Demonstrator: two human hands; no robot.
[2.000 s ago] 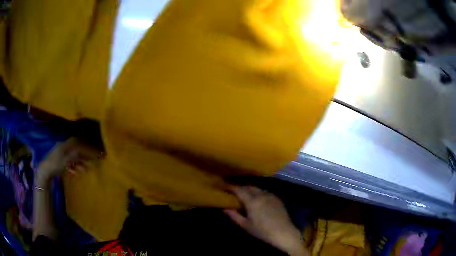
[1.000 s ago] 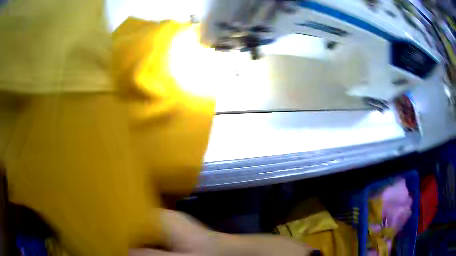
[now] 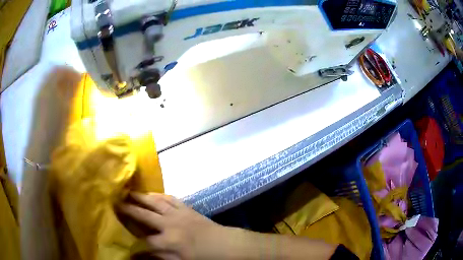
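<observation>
The mustard-yellow cloth [image 3: 96,188] lies bunched on the left of the white table and runs up to the needle area of the sewing machine [image 3: 223,30]. The lamp glare hides the needle and the cloth edge there. My left hand [image 3: 68,84] is blurred, at the cloth's upper left beside the glare, with its forearm along the cloth's left side; its fingers cannot be made out. My right hand [image 3: 170,223] grips the cloth's lower right part, fingers in the folds, left of the table's front edge.
A measuring tape strip [image 3: 284,162] runs along the front edge. An orange-red looped object [image 3: 375,67], perhaps scissors handles, lies by the machine's right end. Below are folded yellow pieces [image 3: 317,216] and a blue crate [image 3: 426,190] with a pink bundle [image 3: 396,162]. A red object [image 3: 430,144] stands behind.
The view has swung right and shows more of the machine. The spread cloth is now bunched near the needle. My left hand has come up from the lap to the cloth beside the needle area.
</observation>
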